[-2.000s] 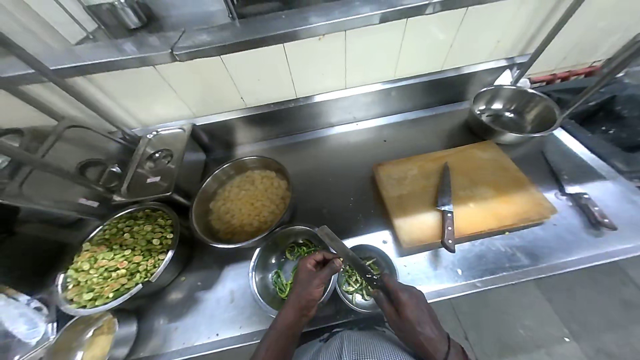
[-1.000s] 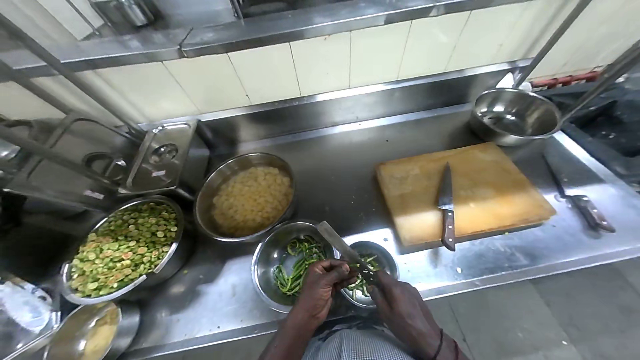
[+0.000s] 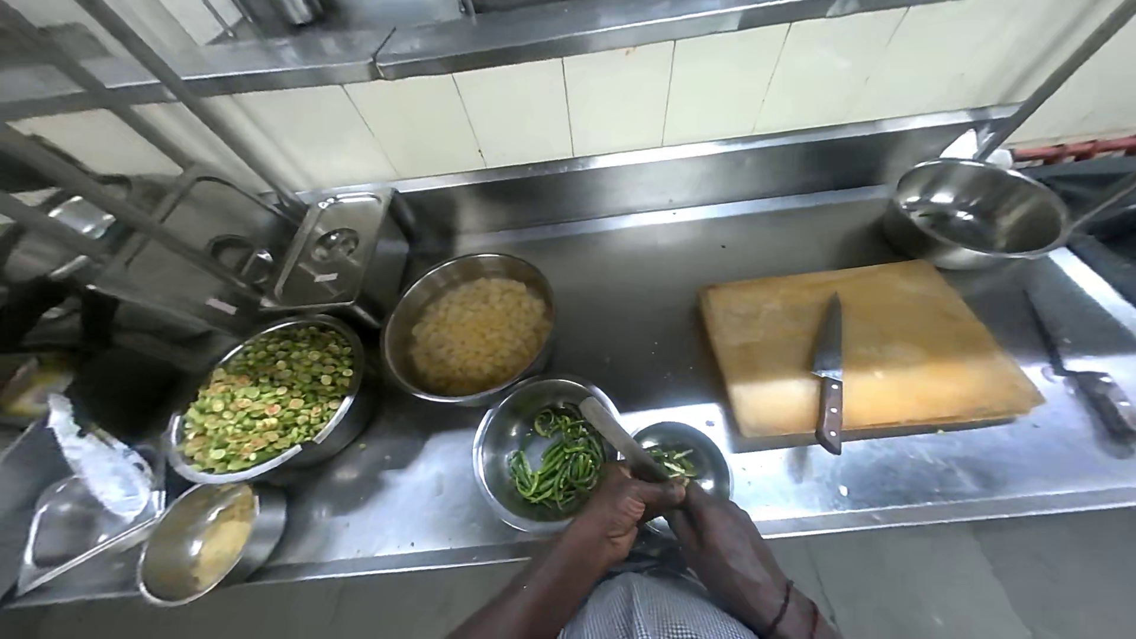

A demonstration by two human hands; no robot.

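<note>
My right hand (image 3: 714,532) is closed on the handle of a knife (image 3: 612,430), whose blade points up and left over the gap between two steel bowls. My left hand (image 3: 621,506) meets it at the knife, its fingers pinched on something small that is mostly hidden, perhaps a chili. Long green chilies (image 3: 564,461) lie in the larger bowl (image 3: 501,408) at the left. Cut green pieces (image 3: 672,461) lie in the smaller bowl (image 3: 714,457), which sits under my hands and is partly covered by them.
A second knife (image 3: 829,355) lies on a wooden-coloured cutting board (image 3: 923,355). An empty steel pan (image 3: 976,213) and a spatula-like tool (image 3: 1100,399) are at the right. Leftward stand bowls of pale chunks (image 3: 484,335) and sliced green vegetables (image 3: 275,395), a lidded steel container (image 3: 333,253) and a smaller pot (image 3: 213,541).
Both hands stay together over the small bowl, with slight shifts of the fingers and of the knife. The bowls and the cutting board have kept their places.
</note>
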